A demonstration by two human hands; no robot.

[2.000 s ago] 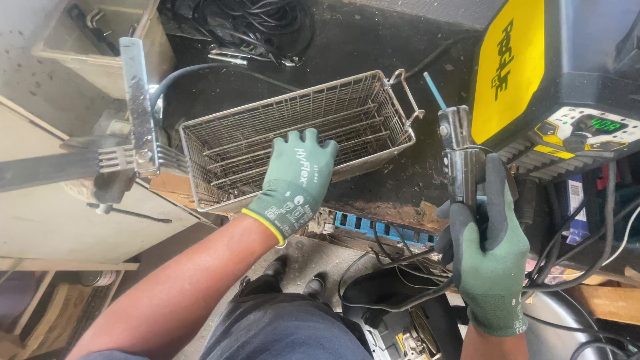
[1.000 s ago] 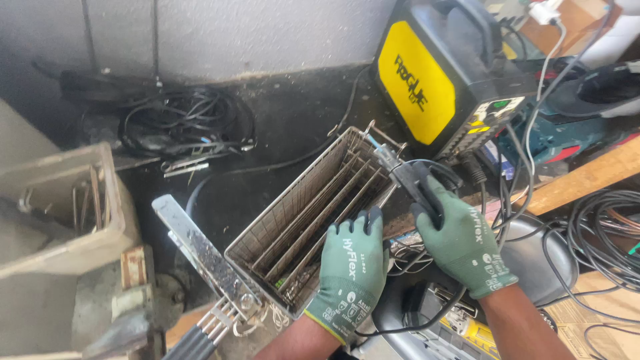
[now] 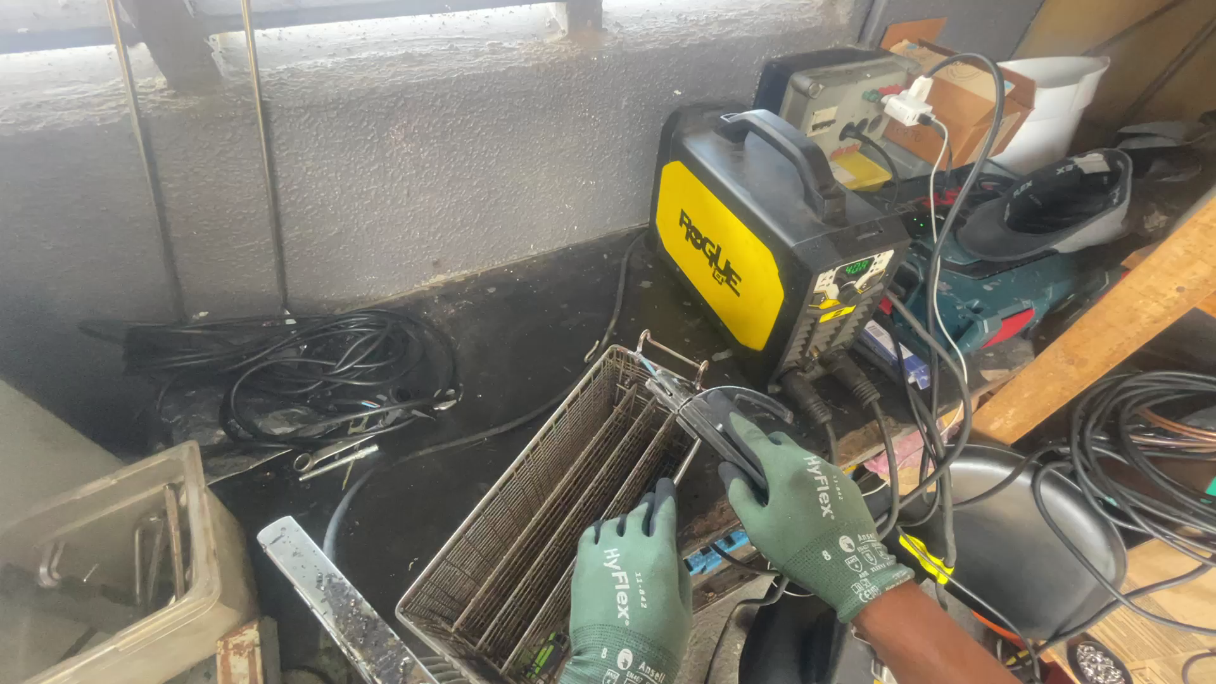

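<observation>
My right hand (image 3: 793, 503), in a green work glove, is closed around a black welding electrode holder (image 3: 712, 427) at the far right end of a wire mesh basket (image 3: 532, 503). A short blue-grey electrode (image 3: 648, 366) sticks out of the holder's jaws beside the basket's wire end loop. My left hand (image 3: 632, 589), gloved alike, lies at the basket's near long side, its fingertips on or just over the rim; its grip is partly hidden. Long mesh dividers run inside the basket. A yellow and black Rogue welding machine (image 3: 727, 252) stands behind it.
Coiled black cable (image 3: 332, 370) lies at the back left, with a wrench (image 3: 332, 458) before it. A plastic bin (image 3: 180, 570) of metal pieces stands at left, near a flat metal bar (image 3: 332, 598). Cables, a black pan-like container (image 3: 1035, 532) and a wooden beam (image 3: 1102, 323) crowd the right.
The basket has turned from lying nearly crosswise to slanting away from me. My right hand has brought the electrode holder from the right to the basket's far end. The view has swung up.
</observation>
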